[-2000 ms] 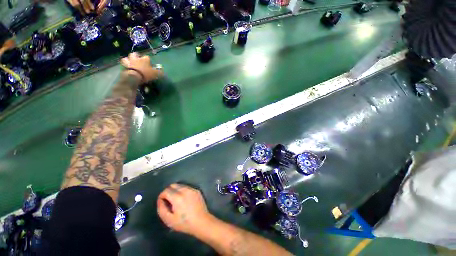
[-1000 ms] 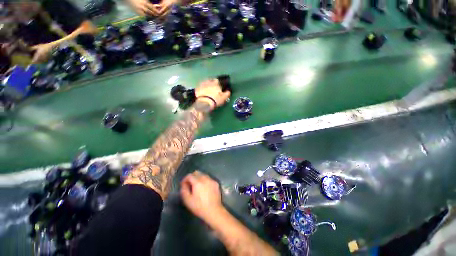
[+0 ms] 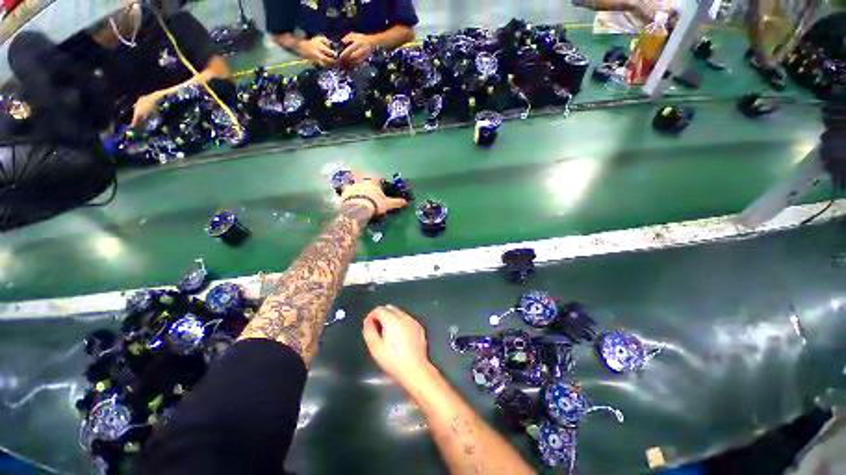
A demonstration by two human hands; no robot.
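Observation:
My left hand [image 3: 376,197] reaches over the green belt, its fingers around a black unit [image 3: 399,187], partly hidden by the hand. Another unit with a silvery disc [image 3: 342,178] stands just behind the hand. A white plug shows below the hand. An upright black unit with a round top [image 3: 431,215] stands to its right. My right hand [image 3: 395,340] is curled closed over the dark bench, with nothing visible in it.
Unfinished units pile at left [image 3: 187,332] and right [image 3: 566,401] on the bench. A black part [image 3: 519,263] sits at the pale rail [image 3: 640,240]. A unit [image 3: 225,225] stands left on the belt. People work behind a long pile; a drink bottle [image 3: 648,46] stands there.
The view has shifted, showing more of the far side. My left hand has moved from the far edge of the belt to its middle, near the upright unit. My right hand stays curled over the bench.

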